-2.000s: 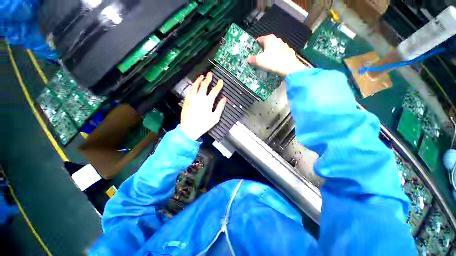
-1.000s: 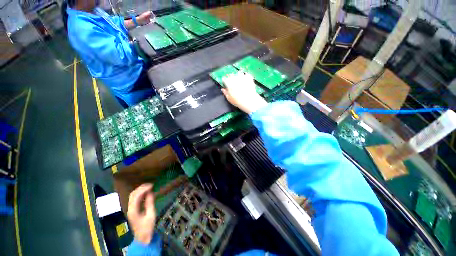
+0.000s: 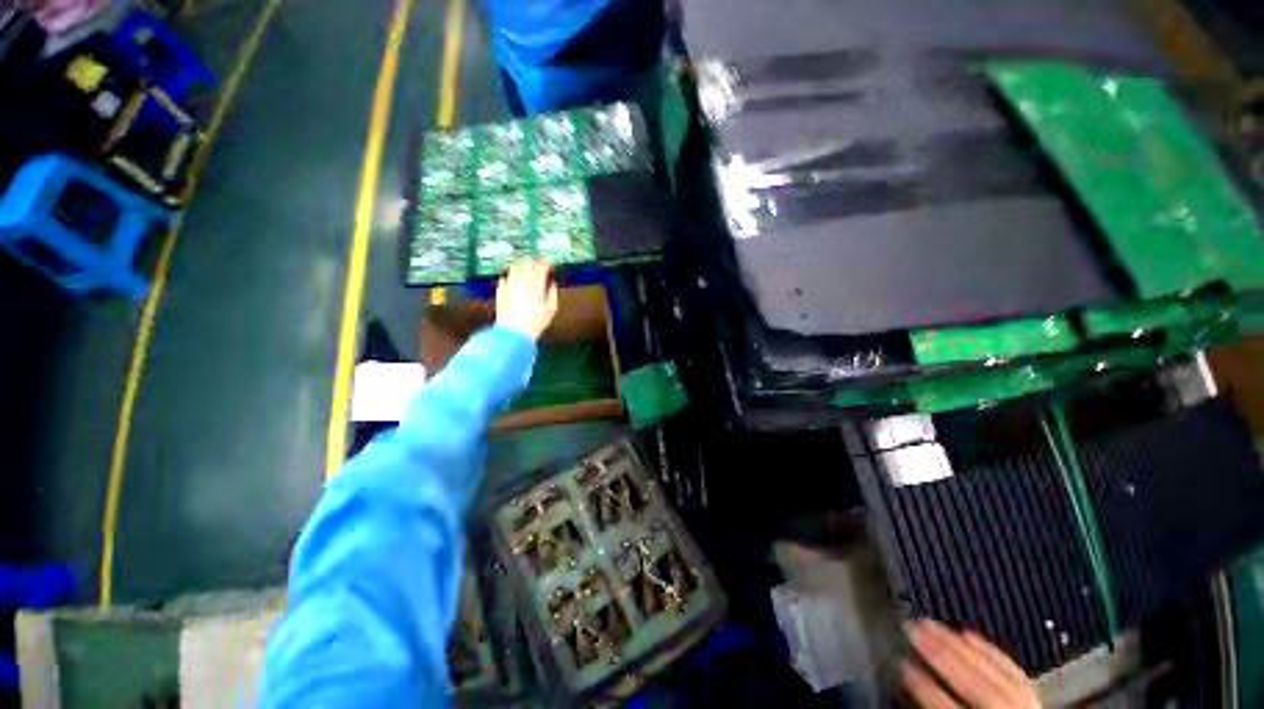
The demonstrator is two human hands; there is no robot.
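Green circuit boards with pale patches [image 3: 476, 226] lie in rows on a flat black tray [image 3: 631, 215], upper left of centre. My left hand [image 3: 527, 297] is at the tray's front edge, its fingertips against the nearest boards; whether they grip one is hidden. My right hand [image 3: 973, 668] is low at the right, blurred and cut off by the bottom edge, beside the ribbed black rack [image 3: 970, 554]. Its fingers are extended, but its grip is unclear. A solder pallet with four openings and brown clips [image 3: 610, 568] lies below my left hand.
An open brown carton [image 3: 562, 413] with green strips sits between tray and pallet. Large black sheets [image 3: 887, 166] with green panels [image 3: 1137, 180] are stacked at the right. A blue stool [image 3: 83, 222] stands at the far left. A person's blue smock [image 3: 575, 49] is at the top.
The view has swung left and down. My left hand has moved from beside the pallet to the board tray. My right hand has left the green panels on the stack and is now low at the right.
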